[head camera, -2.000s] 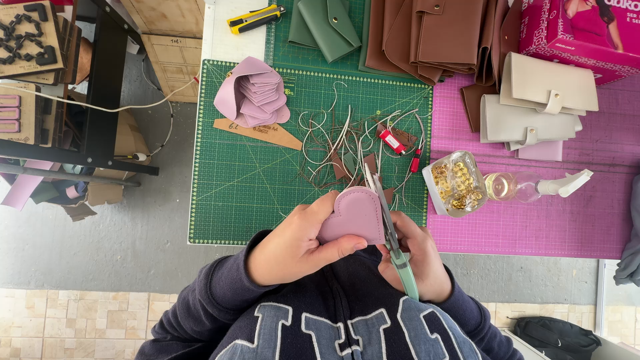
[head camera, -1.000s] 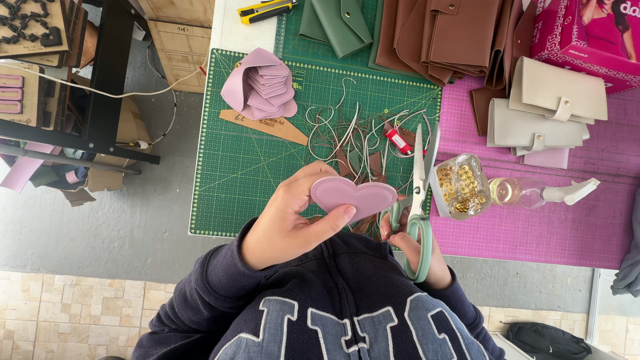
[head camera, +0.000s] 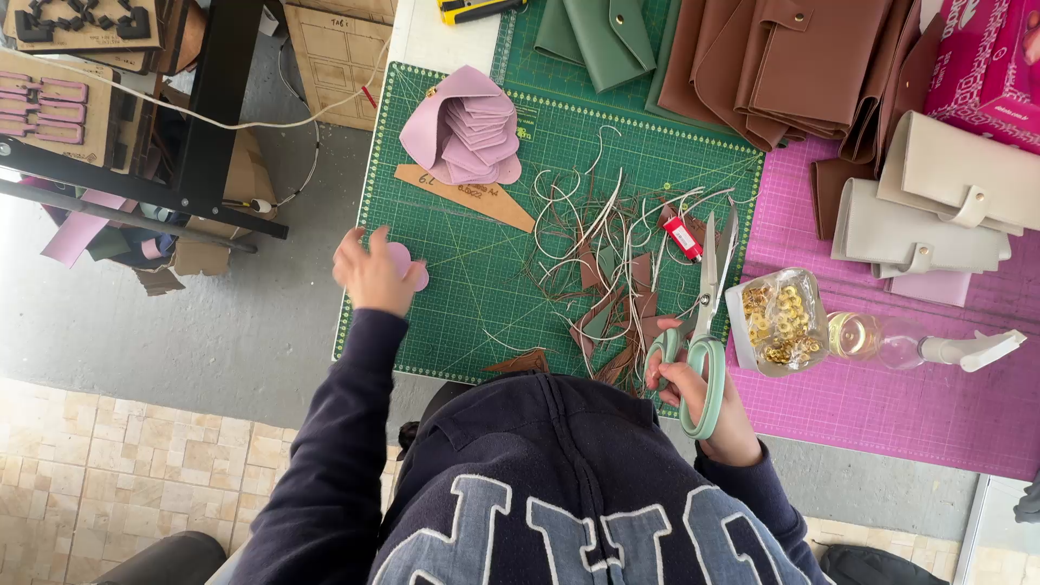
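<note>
My left hand (head camera: 375, 272) is blurred over the left edge of the green cutting mat (head camera: 455, 325), at a pink heart-shaped leather piece (head camera: 402, 264) that lies partly under its fingers; whether it still grips the piece is unclear. My right hand (head camera: 699, 390) holds scissors with mint-green handles (head camera: 708, 325), blades slightly apart and pointing away from me. Beyond the left hand, a folded pink leather piece (head camera: 418, 134) has a stack of pink pieces inside it. Tangled cord and leather scraps (head camera: 605, 268) lie between my hands, with a red lighter (head camera: 682, 237) among them.
A tan template (head camera: 467, 197) lies near the pink stack. At the right are a container of gold-coloured fasteners (head camera: 780, 321), a spray bottle (head camera: 894, 341) and cream wallets (head camera: 918, 227). Brown leather pieces (head camera: 804, 73), a green wallet (head camera: 605, 36) and a yellow cutter (head camera: 479, 8) stand farther back.
My left hand has moved left with the pink heart, away from the scissors, and down to the mat's left side. The right hand still holds the scissors, now farther right of my body.
</note>
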